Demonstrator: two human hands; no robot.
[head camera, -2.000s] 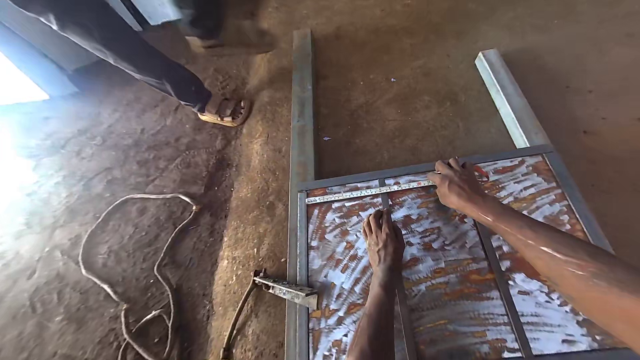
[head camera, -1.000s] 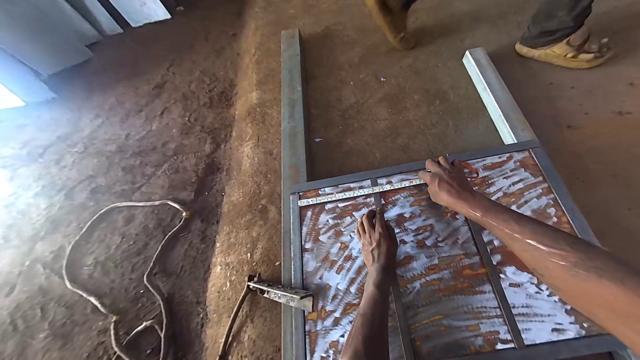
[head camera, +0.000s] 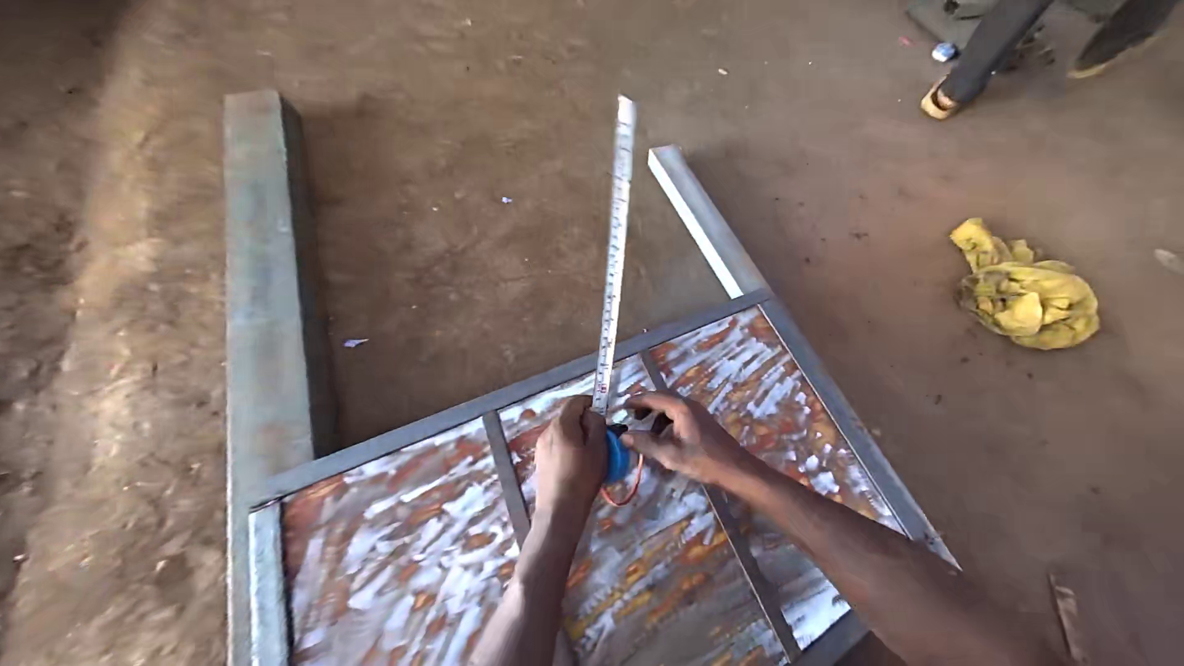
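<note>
A tape measure with a blue case and a red cord is between my hands, above a metal frame backed by a rust-streaked sheet. Its white blade sticks out away from me, past the frame's far edge. My left hand grips the tape near the blade's mouth. My right hand is at the right side of the case, with thumb and fingers bent close to it; whether it grips the case or only touches it is hard to see.
A thick square metal tube lies under the frame's left side and juts beyond it. Another metal tube juts out at the right. A crumpled yellow cloth lies on the floor at right. Another person's foot is at the top right.
The tape blade lay across the panel with my hands on it; now it is lifted and points away from me. My hands have come together at the case. The view has swung right.
</note>
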